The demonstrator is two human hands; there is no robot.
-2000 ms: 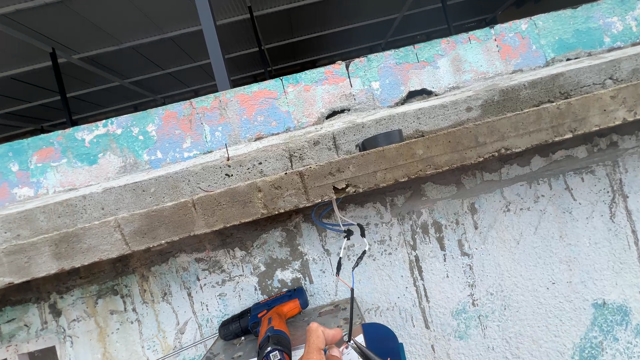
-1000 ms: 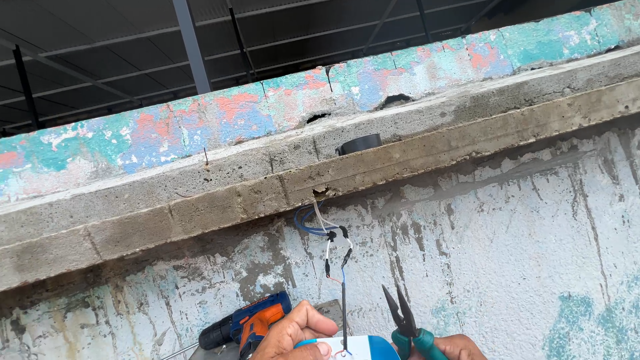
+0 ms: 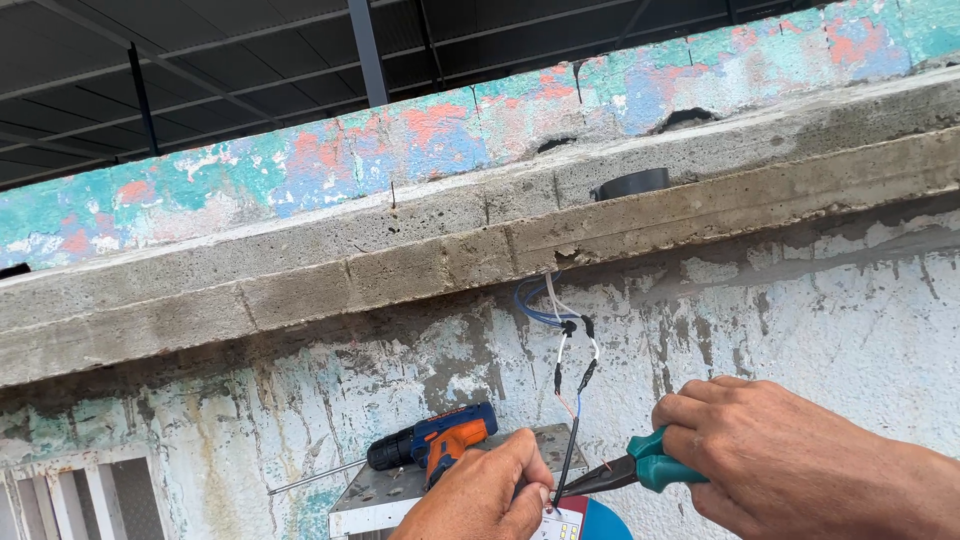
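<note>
My right hand (image 3: 757,450) grips long-nose pliers with green handles (image 3: 660,459). Their jaws point left and meet the lower end of a black cable (image 3: 571,461) beside my left fingertips. My left hand (image 3: 487,487) has thumb and index finger at that cable end, over a white and red panel (image 3: 559,521) with small yellow squares and a blue rounded edge. Upward, the cable splits into thin wires with black-taped joints (image 3: 587,375), which lead to blue and white wires (image 3: 551,300) hanging from a hole in the concrete ledge.
An orange and blue cordless drill (image 3: 442,439) with a long bit lies on a metal platform (image 3: 375,495) behind my left hand. Above runs the concrete ledge (image 3: 420,274) with a dark pipe piece (image 3: 634,184) on it. A barred window (image 3: 82,495) is at lower left.
My right hand has come in with the pliers, which have moved from upright and spread to lying sideways at the cable end. My left hand has moved to the cable end.
</note>
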